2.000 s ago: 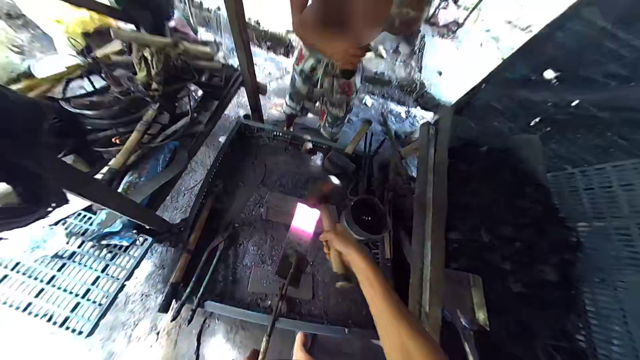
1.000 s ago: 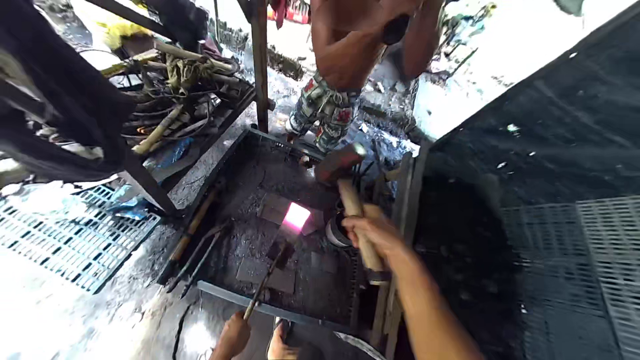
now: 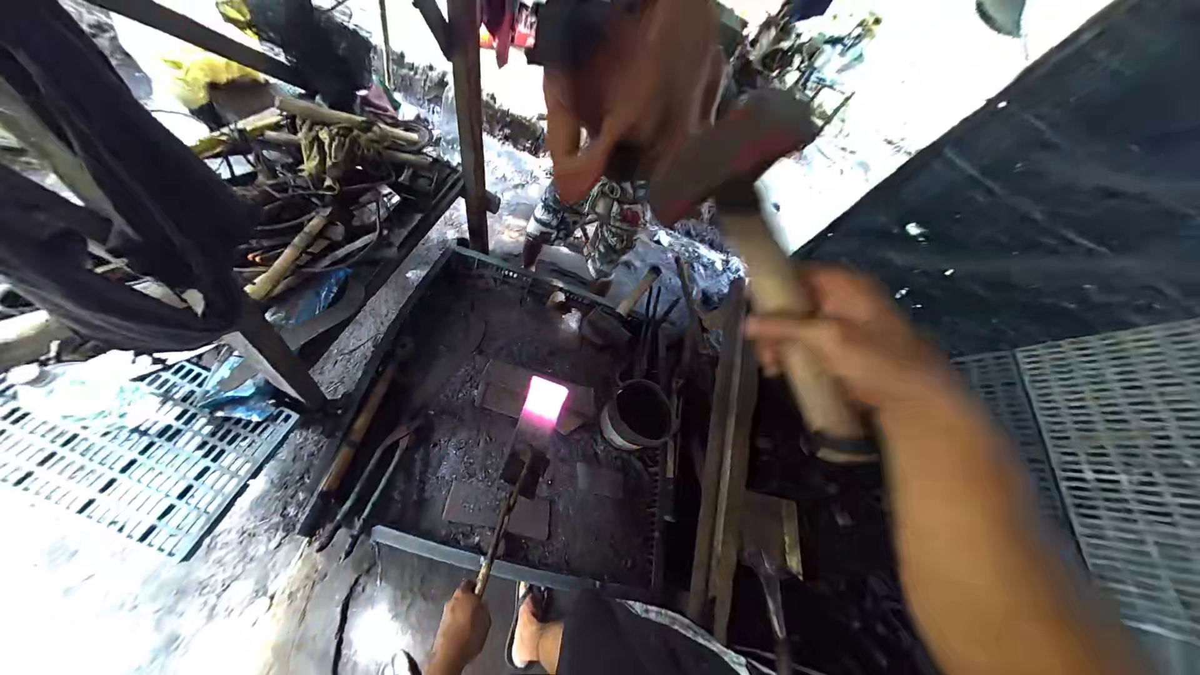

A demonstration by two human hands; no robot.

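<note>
My right hand [image 3: 839,342] is closed round the wooden handle of a hammer [image 3: 736,150], raised at the upper right and blurred by motion. My left hand [image 3: 461,619], at the bottom, grips the end of a long thin metal rod or tong handle [image 3: 502,525]. At its far end lies a flat metal piece whose tip is a glowing hot piece of metal [image 3: 545,399], over flat plates in the dark tray. What joins the rod to the hot metal is too dark to make out.
A person [image 3: 609,112] stands across the dark tray [image 3: 469,560]. A round container [image 3: 637,414] sits right of the hot metal, tools with wooden handles beyond. Tongs [image 3: 380,478] lie at the left edge. Wooden beams [image 3: 727,469] border the right side; a woodpile [image 3: 319,169] stands upper left.
The hammer has risen from beside the glowing metal to high at the upper right, still in my right hand. The other person's arms have come lower and forward.
</note>
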